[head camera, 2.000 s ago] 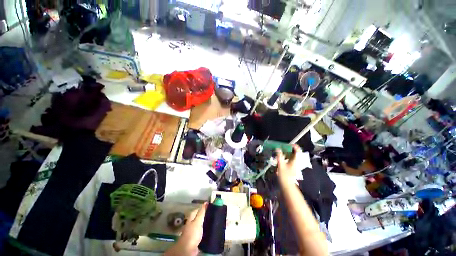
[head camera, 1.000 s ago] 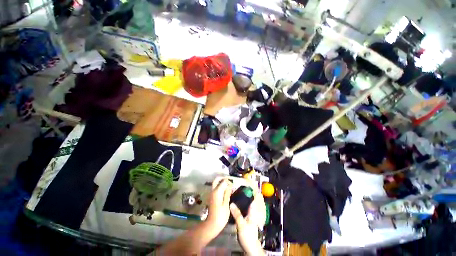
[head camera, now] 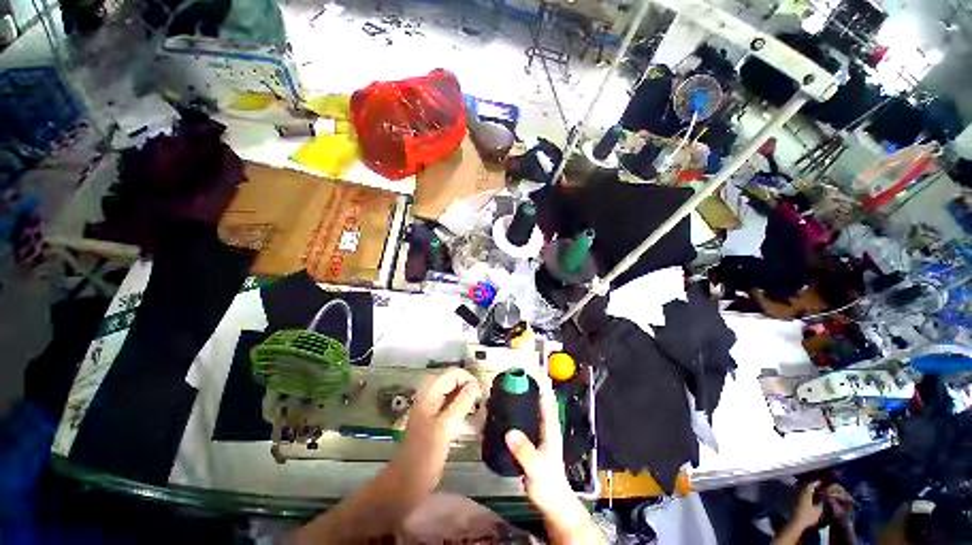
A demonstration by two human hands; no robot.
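A black thread cone with a green tip stands upright in my right hand, in front of the machine's right end. My right fingers and thumb wrap its right side. My left hand is just left of the cone, apart from it, with thumb and fingertips pinched together over the machine head. Whether a thread is between those fingertips is too small to tell. The cream sewing machine lies under and left of my hands.
A green clip-on fan stands over the machine's left end. An orange ball lies beyond the cone. The pale thread stand pole slants at right, with cones beneath. Black panels lie right. A red bag sits beyond the cardboard.
The cone, earlier tipped between both hands, now stands upright in my right hand. My left hand has moved off it to the left. The green cone held two seconds ago now stands below the thread stand.
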